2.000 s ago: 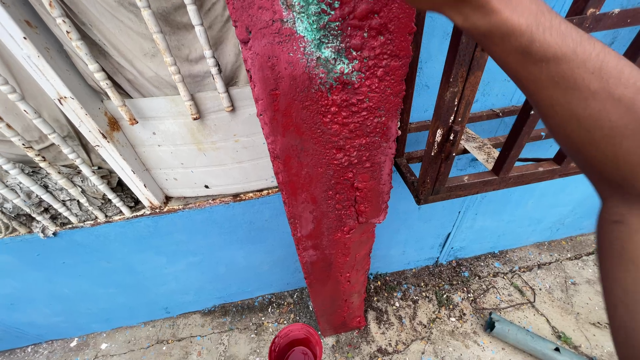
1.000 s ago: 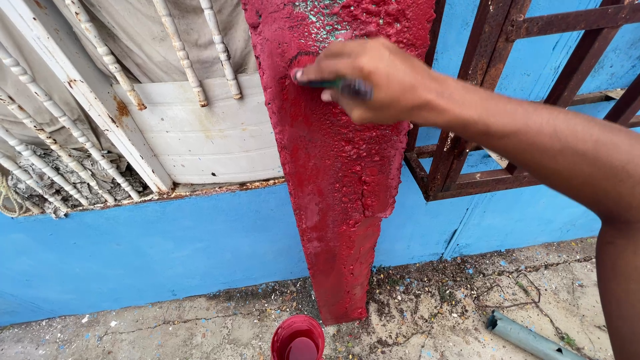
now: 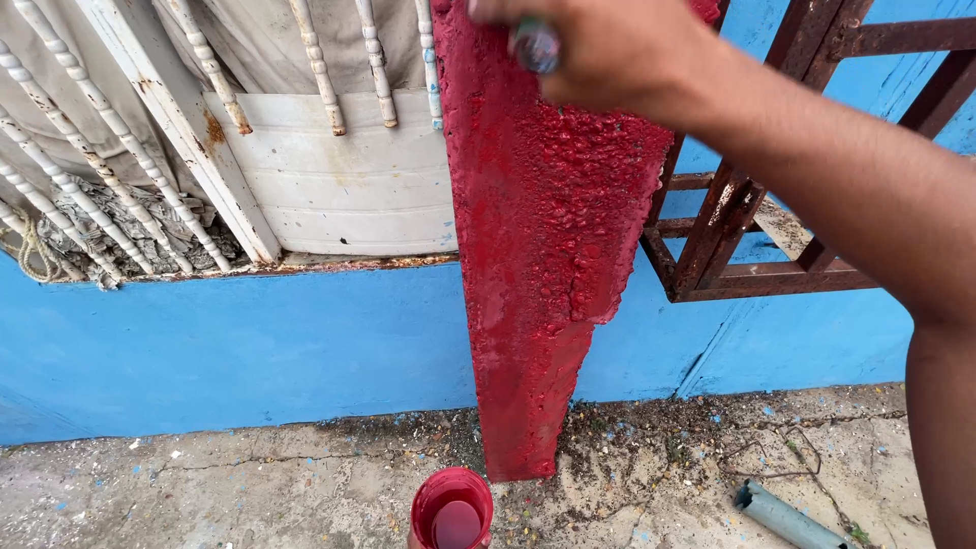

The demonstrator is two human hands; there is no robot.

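Note:
My right hand (image 3: 610, 53) is closed around the handle of a paintbrush (image 3: 535, 46), up against the upper part of a rough concrete pillar (image 3: 534, 267) coated in red paint. The bristles are hidden behind my fingers. At the bottom edge, a cup (image 3: 453, 488) with red paint inside is held by my left hand (image 3: 415, 541); only bits of the fingers show beside it. The cup is below the foot of the pillar in view.
A blue wall (image 3: 229, 351) runs behind the pillar. White window bars (image 3: 320, 69) stand at left, a rusty metal frame (image 3: 778, 282) juts out at right. On the cracked concrete ground (image 3: 267, 488) lie a grey-green pipe (image 3: 793, 518) and a bent wire (image 3: 770, 457).
My right hand came down onto the pillar with the brush, and now shows higher in view. The greenish patch seen near the pillar's top earlier is no longer visible.

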